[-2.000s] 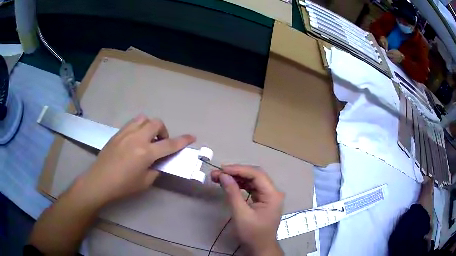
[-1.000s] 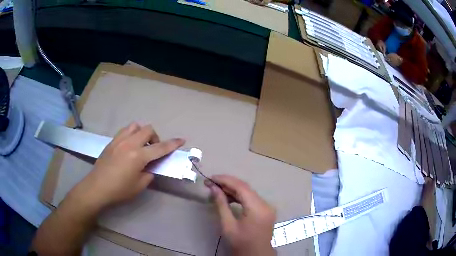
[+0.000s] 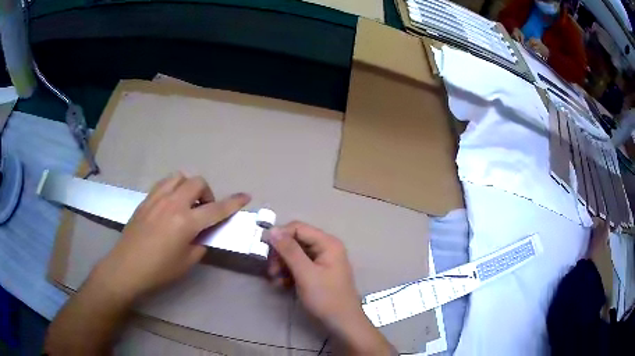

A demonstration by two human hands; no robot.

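Observation:
A long flat white-silver lamp arm (image 3: 97, 199) lies across the cardboard sheets (image 3: 195, 132), its notched hinge end (image 3: 263, 233) pointing right. My left hand (image 3: 167, 222) lies over the arm's middle and grips it, thumb and fingers on its edges. My right hand (image 3: 306, 261) is at the hinge end, its thumb and fingertip pinched at the opening between the two lugs. The dark lead wire there is mostly hidden by my fingers. A white strip with a grey grid patch (image 3: 505, 260) lies to the right, partly behind my right wrist.
A brown cardboard piece (image 3: 397, 118) lies beyond the stack. A white foam cover (image 3: 515, 208) is at right, with rows of grey strips (image 3: 592, 167) past it. A metal clamp arm (image 3: 78, 125) stands at left. A person's dark sleeve (image 3: 578, 299) is at lower right; another person (image 3: 546, 38) sits at top right.
My right hand has moved from pulling the wire out to the right, in against the hinge end. The wire length between hand and hinge no longer shows. My left hand keeps its hold.

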